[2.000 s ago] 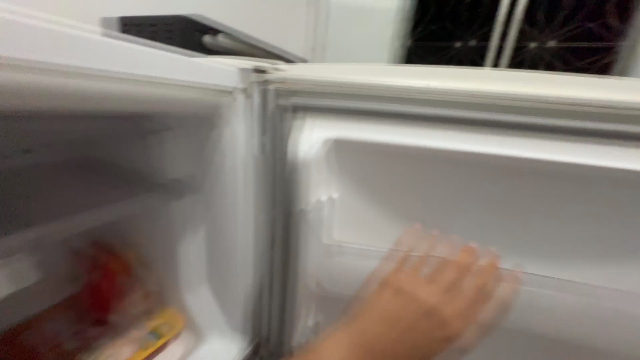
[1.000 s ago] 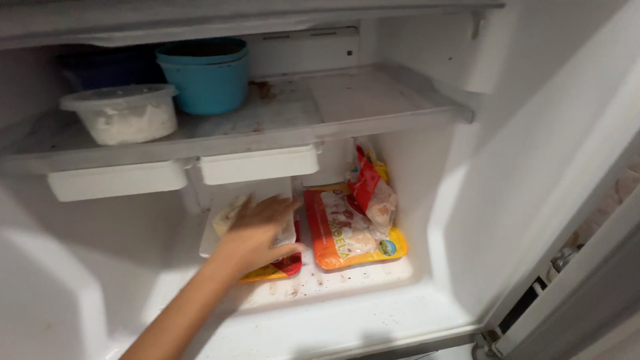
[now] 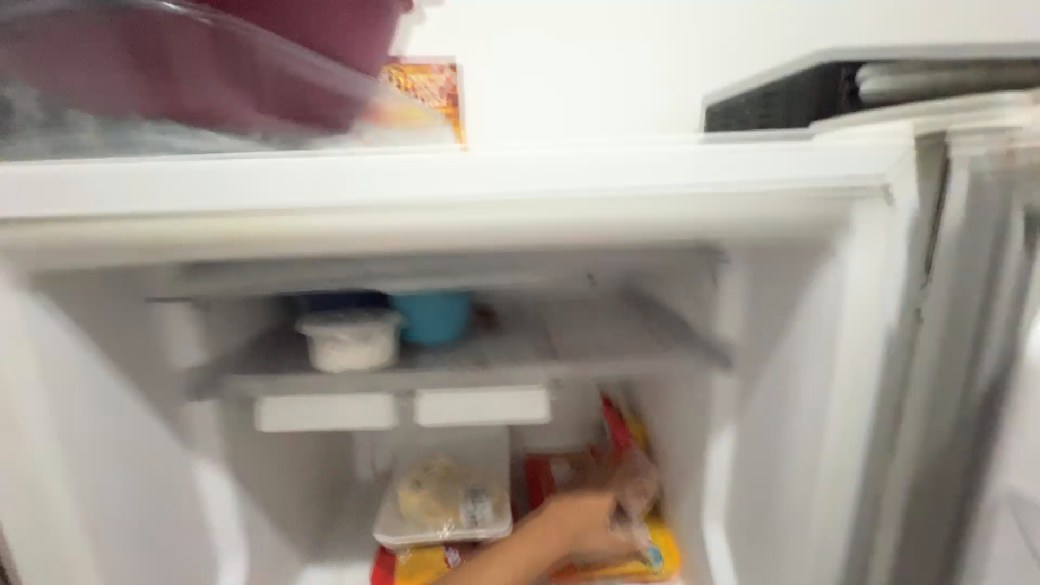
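My left hand [image 3: 589, 520] reaches into the freezer compartment from the lower edge of the view. Its blurred fingers are at a clear plastic bag [image 3: 638, 481] with a red and yellow package [image 3: 619, 424] behind it; whether they grip it I cannot tell. Under the hand lies a red and yellow food pack [image 3: 662, 548]. To its left, a white foam tray [image 3: 390, 528] with pale, wrapped food [image 3: 439, 491] rests on another red and yellow pack [image 3: 418, 565]. My right hand is out of view.
Above is a shelf [image 3: 601, 341] with a white-filled tub [image 3: 353, 341], a turquoise bowl [image 3: 436, 317] and a dark blue container [image 3: 341, 301]. Two white drawers [image 3: 483, 406] hang below it. The open door [image 3: 942, 406] stands right. A maroon item [image 3: 244, 73] sits on top.
My left hand has moved from the foam tray at the left to the bag and pack at the right. Pale food on the tray is now uncovered by the hand. The view has tilted up.
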